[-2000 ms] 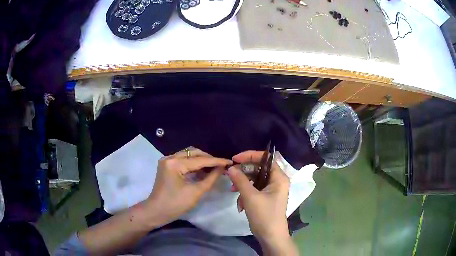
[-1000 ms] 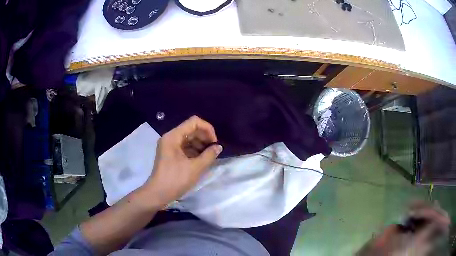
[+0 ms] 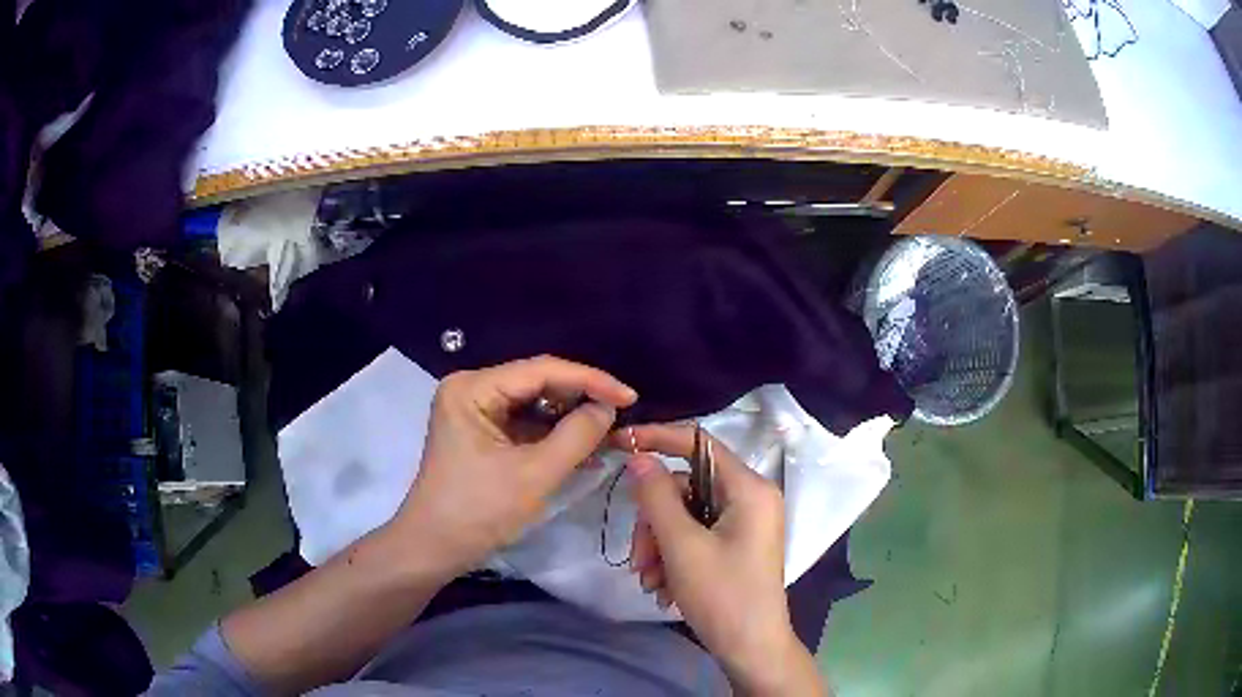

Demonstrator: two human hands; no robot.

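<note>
The dark purple garment (image 3: 613, 300) lies over the lap, with white lining (image 3: 357, 449) folded out below its edge. A shiny round button (image 3: 454, 341) sits on the purple cloth. My left hand (image 3: 497, 443) pinches the garment's edge; a shiny button shows between its fingers. My right hand (image 3: 708, 517) is close to its right, thumb and forefinger together at a tiny light sliver, perhaps a needle. Dark metal thread snips (image 3: 702, 477) lie in the right palm. A dark thread (image 3: 608, 524) loops down over the lining.
The white-topped table (image 3: 545, 102) has a tape strip along its front edge. On it are a dark dish (image 3: 395, 57) of silvery buttons, a black-rimmed dish (image 3: 552, 30) and a grey-beige mat (image 3: 817, 61). A wire wastebasket (image 3: 947, 334) stands right, a blue crate (image 3: 116, 409) left.
My right hand swung out to the far lower right with the thread drawn taut, then came back beside my left hand. The thread is now slack in a loop. My left hand stays at the edge.
</note>
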